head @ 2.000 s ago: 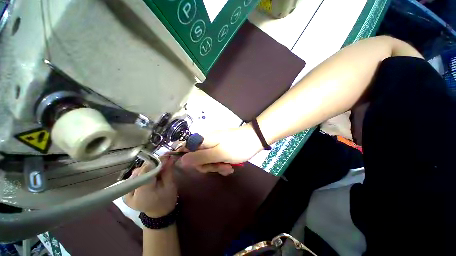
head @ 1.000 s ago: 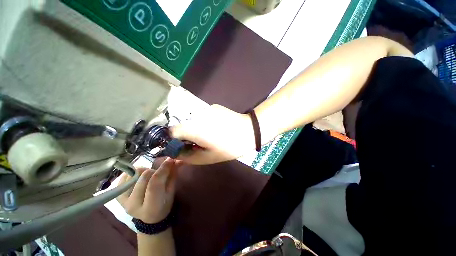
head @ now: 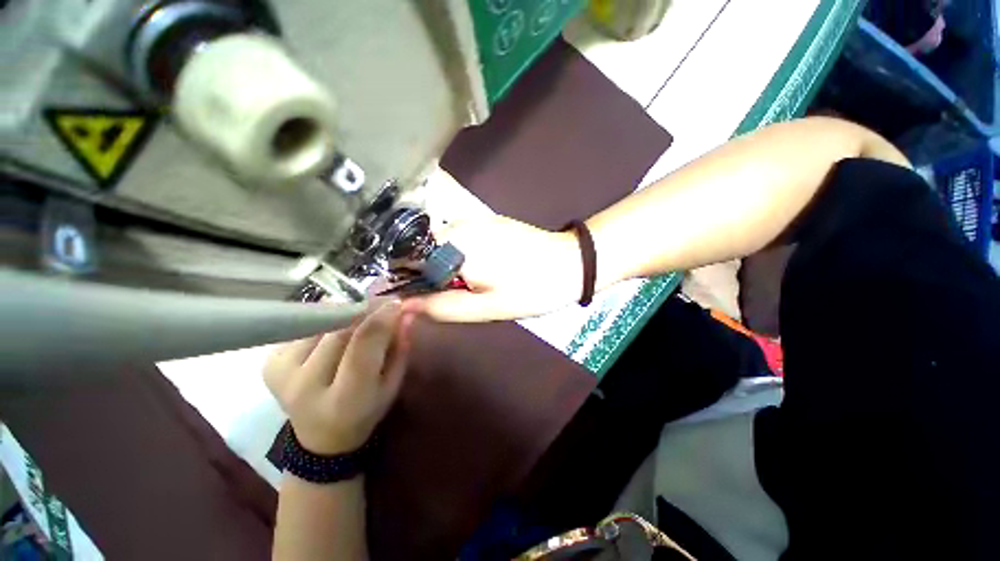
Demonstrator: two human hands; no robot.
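Note:
My left hand, with a dark beaded bracelet, is at the near side of the presser foot. Its fingers are bunched; whether they pinch cloth or thread cannot be told. My right hand, with a brown wristband, is beside the foot, closed around small snips. A bit of red handle and a dark blade show, the blade pointing at my left fingertips. The dark brown garment panel lies beside my left hand and over the table edge. A flat brown fabric piece lies beyond my right hand.
The cream machine head, with a yellow warning triangle, fills the upper left. A blurred pale bar crosses before it. The green control panel is at the top. Blue crates stand at the upper right. Eyeglasses show below.
The view has shifted, and the pale bar now looks larger and nearer. Both hands stay by the foot. The snips' blade now shows more clearly between my right hand and my left fingertips.

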